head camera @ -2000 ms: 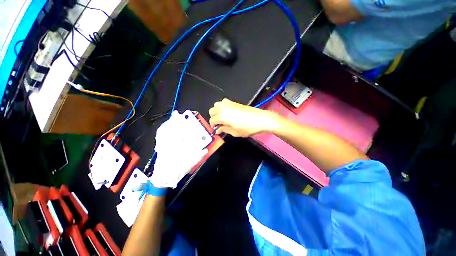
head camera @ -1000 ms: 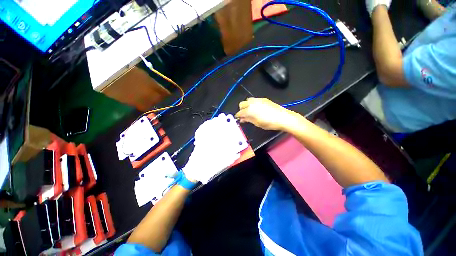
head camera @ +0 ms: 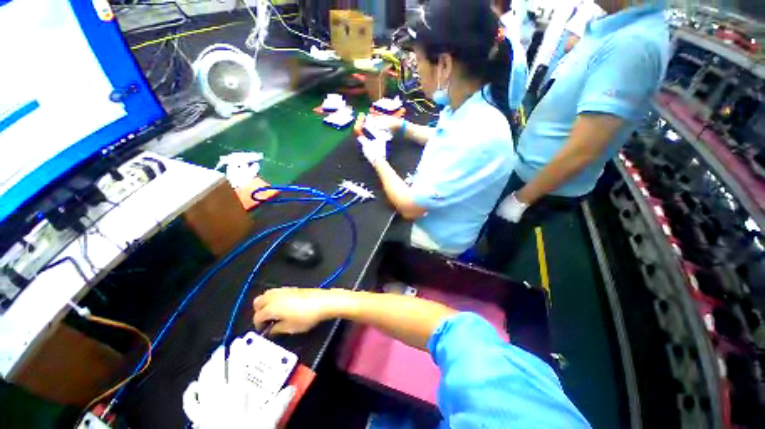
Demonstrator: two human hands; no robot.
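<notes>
A flat white unit (head camera: 267, 359) lies at the bench edge with a red tray (head camera: 297, 402) partly under it. My left hand (head camera: 226, 392), in a white glove, holds the unit's left and lower side, cut off by the bottom edge. My bare right hand (head camera: 289, 310) is at the unit's upper edge, its fingertips pinching a small dark piece, seemingly the end of a thin black lead (head camera: 268, 328). Blue cables (head camera: 241, 293) run from near the unit to a small white connector bar (head camera: 356, 189). Another unit (head camera: 94, 421) shows at the bottom left with an orange-yellow lead.
A black mouse (head camera: 302, 253) lies beyond my right hand. A white-topped shelf (head camera: 80, 266) and monitor (head camera: 75, 100) stand left. A dark container with a pink surface (head camera: 390, 362) is right of the bench edge. A seated person (head camera: 465, 172) and a standing person (head camera: 579, 117) are ahead.
The view has tilted up and forward, showing the people and far bench. The stacked units at the left have left the picture. Both hands remain at the same unit.
</notes>
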